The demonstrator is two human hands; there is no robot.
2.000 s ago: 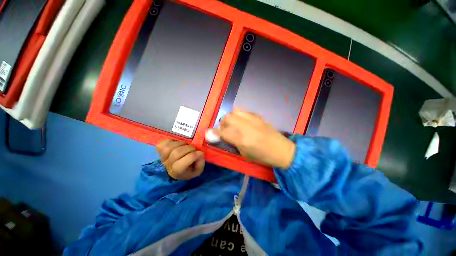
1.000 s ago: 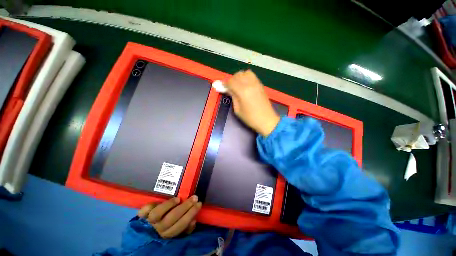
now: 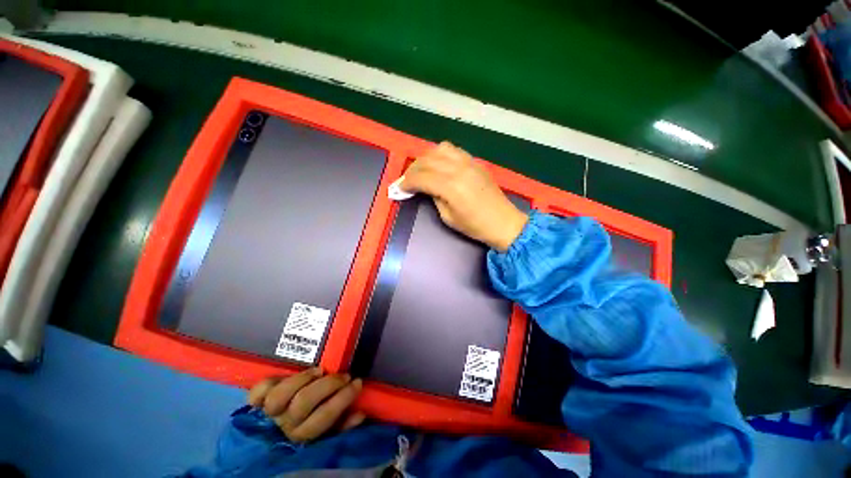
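Three grey-backed tablets lie in the pockets of a red-orange foam tray (image 3: 201,358). The left tablet (image 3: 285,224) and the middle tablet (image 3: 448,299) each show a white barcode label at the near end. My right arm covers much of the right tablet (image 3: 630,250). My right hand (image 3: 462,196) pinches a white wiping cloth (image 3: 399,190) at the far left corner of the middle tablet, over its dark strip. My left hand (image 3: 306,401) grips the tray's near edge, below the gap between the left and middle tablets.
A red tray (image 3: 73,89) with a grey tablet sits on white foam trays (image 3: 79,205) at the left. A whitish bottle with a shiny top (image 3: 816,250), white wipe material (image 3: 760,257) and a loose white scrap (image 3: 763,316) are at the right. A pale rail (image 3: 448,99) runs behind.
My right hand first went from the middle tablet's near end to its far end, then slightly nearer me with the cloth. The view has shifted. My left hand stays at the tray's near edge.
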